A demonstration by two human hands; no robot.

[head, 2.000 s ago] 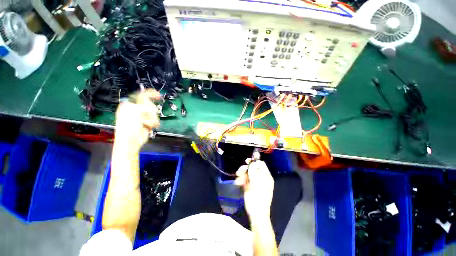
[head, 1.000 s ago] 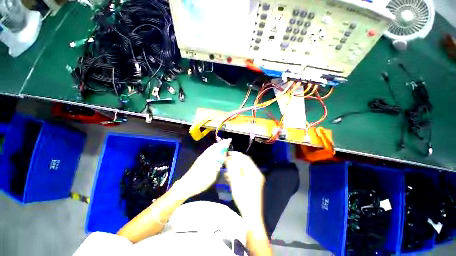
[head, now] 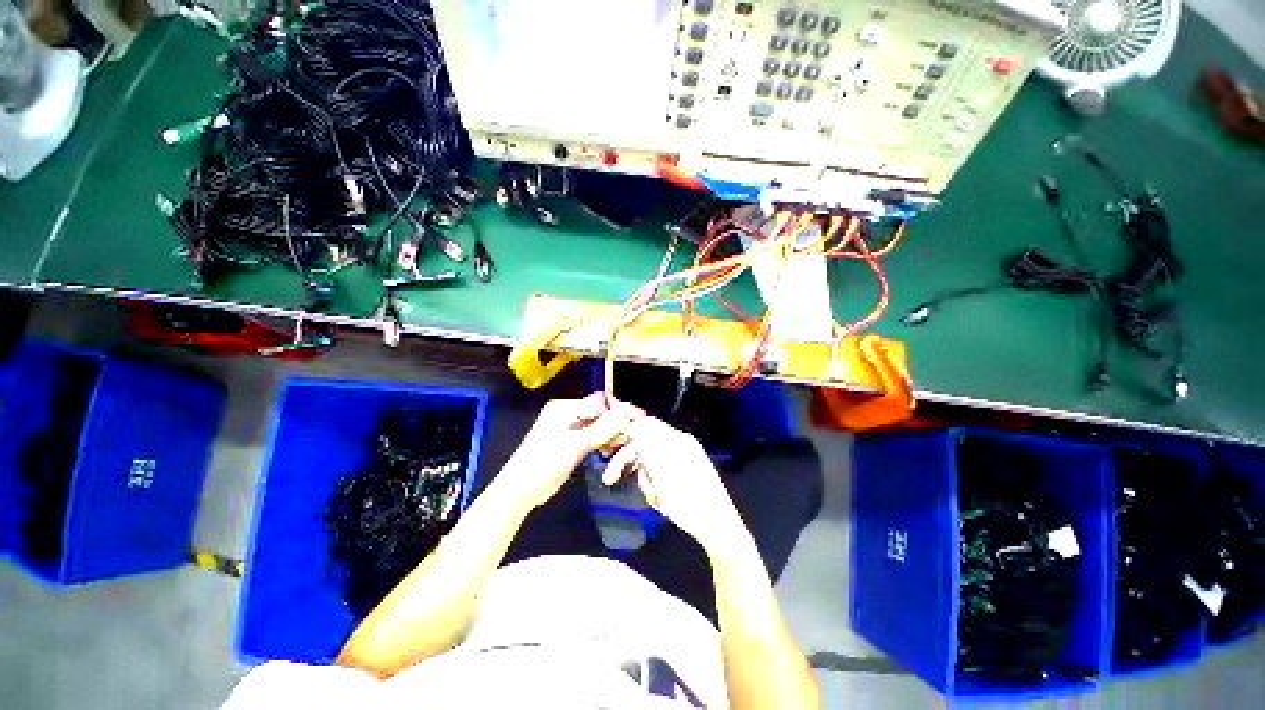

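My left hand and my right hand meet just below the bench edge, fingertips together. A test lead runs down from the cable tester to the fingers of my left hand. What my fingertips hold at its end is too small and covered to tell. My right hand's fingers are bent close beside it; whether they grip anything is hidden. The orange-yellow fixture strip lies along the bench edge above my hands, with orange and red leads looping over it.
A large black cable pile lies left of the tester, with a small cable group to its right. White fans stand at both sides. Blue bins with black cables stand below the bench left and right.
My left hand has come from the cable pile to my right hand below the strip. The yellow and black wires that hung at the strip's left end no longer show there.
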